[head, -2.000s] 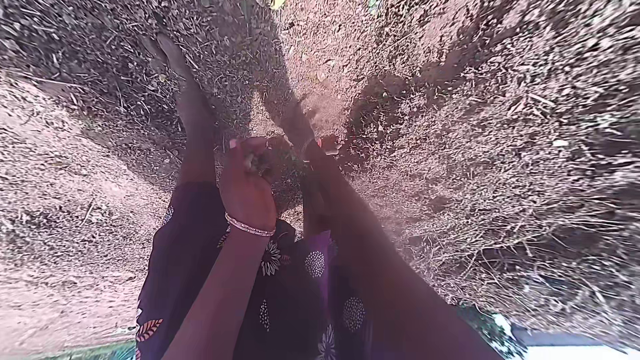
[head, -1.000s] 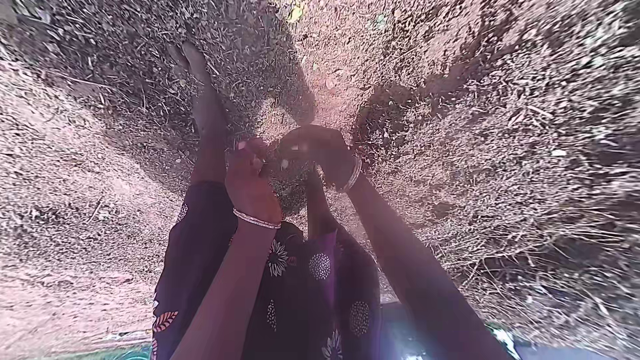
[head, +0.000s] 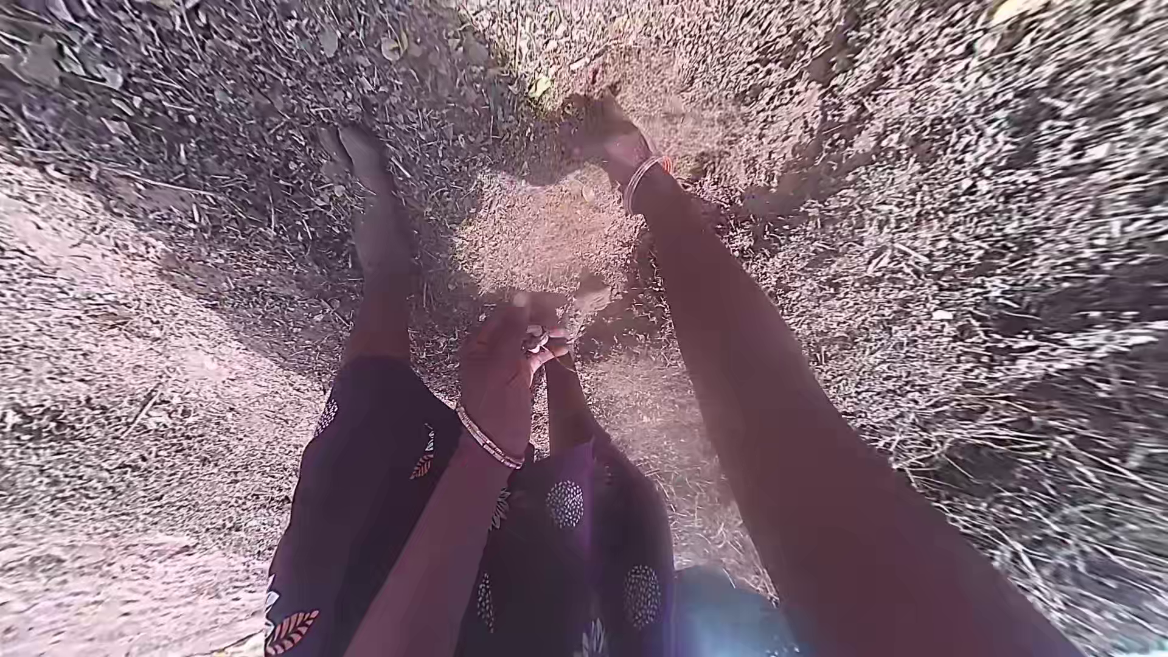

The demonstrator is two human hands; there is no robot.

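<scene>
My left hand [head: 502, 360], with a beaded bangle at the wrist, is curled above my lap. It holds small pale pieces [head: 537, 341] that look like pods or nuts; their exact kind is not clear. My right hand [head: 610, 132], wearing several bangles, reaches far forward and down to the littered ground [head: 547, 228]. Its fingers are blurred and in shadow, so whether they grip anything cannot be told. Dark patterned cloth [head: 383, 511] covers my legs below the hands.
One bare foot [head: 363, 155] rests on dry leaf litter at the left. A mound of dry plant matter [head: 912, 274] rises at the right, with thin dry stalks [head: 1077, 511] lower down. A bluish object [head: 730, 611] shows at the bottom edge.
My right hand was beside the left hand one second ago and is now stretched forward to the ground. My left hand stays curled above my lap.
</scene>
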